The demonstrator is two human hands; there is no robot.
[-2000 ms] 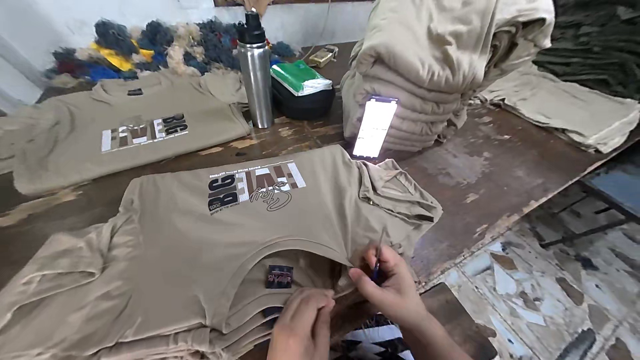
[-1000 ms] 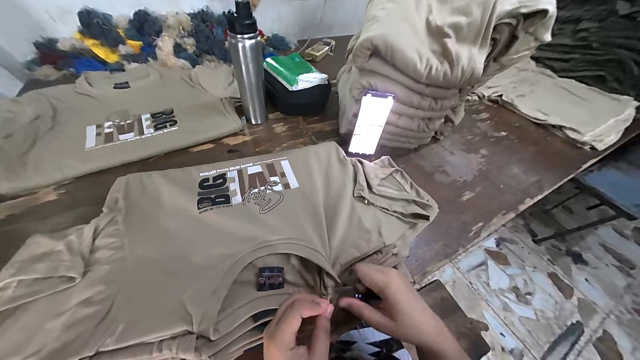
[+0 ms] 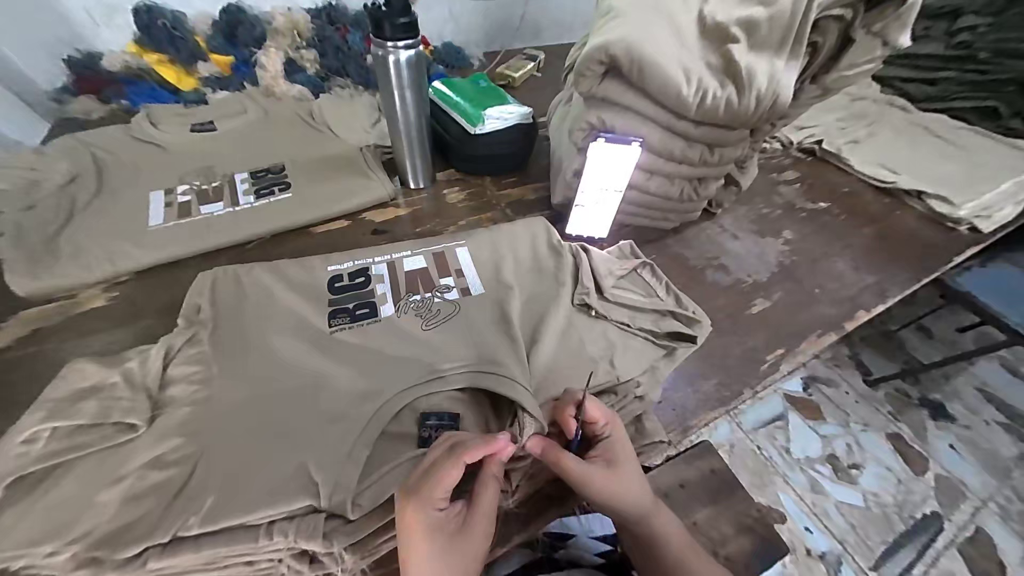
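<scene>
A khaki T-shirt (image 3: 272,384) with a printed chest design lies on a stack of like shirts, its neckline toward me. My left hand (image 3: 456,488) pinches something small, perhaps a thread or the fabric edge, at the right side of the collar. Beside it my right hand (image 3: 596,460) grips the collar's ribbed edge between thumb and finger. A small pointed metal tool (image 3: 582,416), perhaps thread snips, rests in the right hand with its tip upward. A dark neck label (image 3: 438,428) shows inside the collar, just above my left hand.
Behind stand a steel bottle (image 3: 406,112), a black case (image 3: 486,144) with a green packet (image 3: 480,102), a lit phone (image 3: 604,188) and folded khaki garments (image 3: 672,104). Another printed shirt (image 3: 320,192) lies at the left, yarn scraps (image 3: 240,48) behind it. The wooden table's edge (image 3: 768,392) runs along the right.
The right hand has turned so that the tool's tip points up again, after lying low at the collar one second ago. Both hands remain at the neckline.
</scene>
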